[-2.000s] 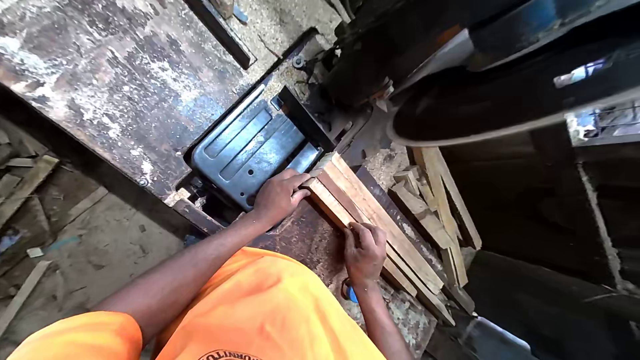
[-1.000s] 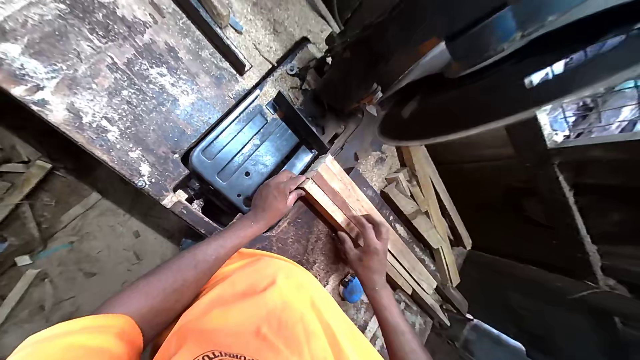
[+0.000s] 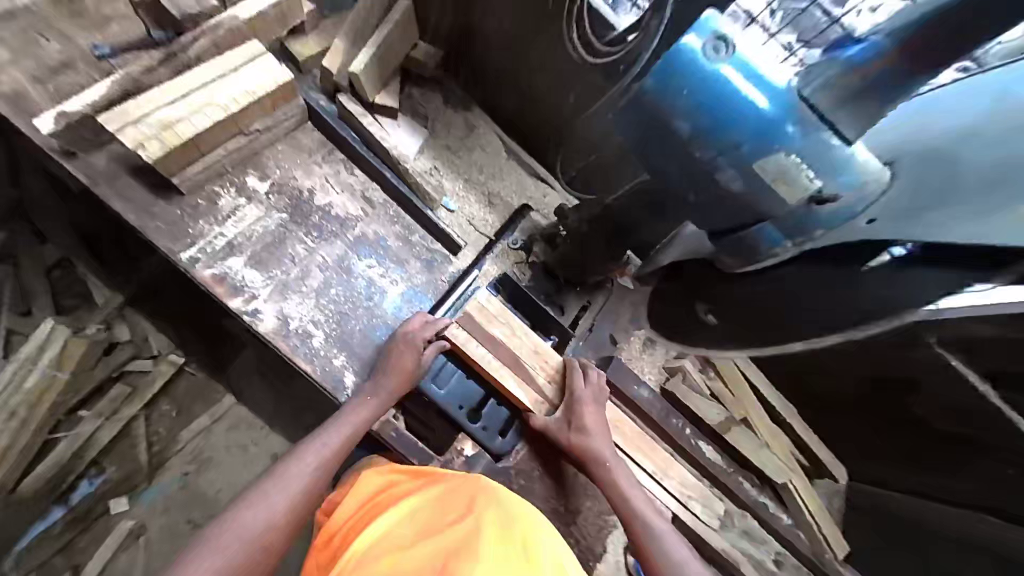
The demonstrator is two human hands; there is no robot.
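Note:
Several long wooden boards (image 3: 512,340) lie side by side across the black base (image 3: 472,404) of a saw. My left hand (image 3: 408,356) grips the far left end of the nearest board, thumb toward me. My right hand (image 3: 578,412) lies over the boards farther down, fingers across their top and thumb at the near edge. To the right of the boards' far ends, a large circular blade (image 3: 768,304) under a blue machine housing (image 3: 744,120) is raised above the base. Whether the blade turns cannot be told.
A dark metal fence (image 3: 384,172) runs along the worn bench (image 3: 296,256). Stacked wood blocks (image 3: 208,104) sit at the upper left. Offcuts (image 3: 760,440) lie right of the boards, and scrap wood (image 3: 88,408) covers the floor at left. Sawdust lies behind the fence.
The boards and both hands have moved forward over the saw base, covering more of it. The view has shifted to show the blue housing and the stacked blocks.

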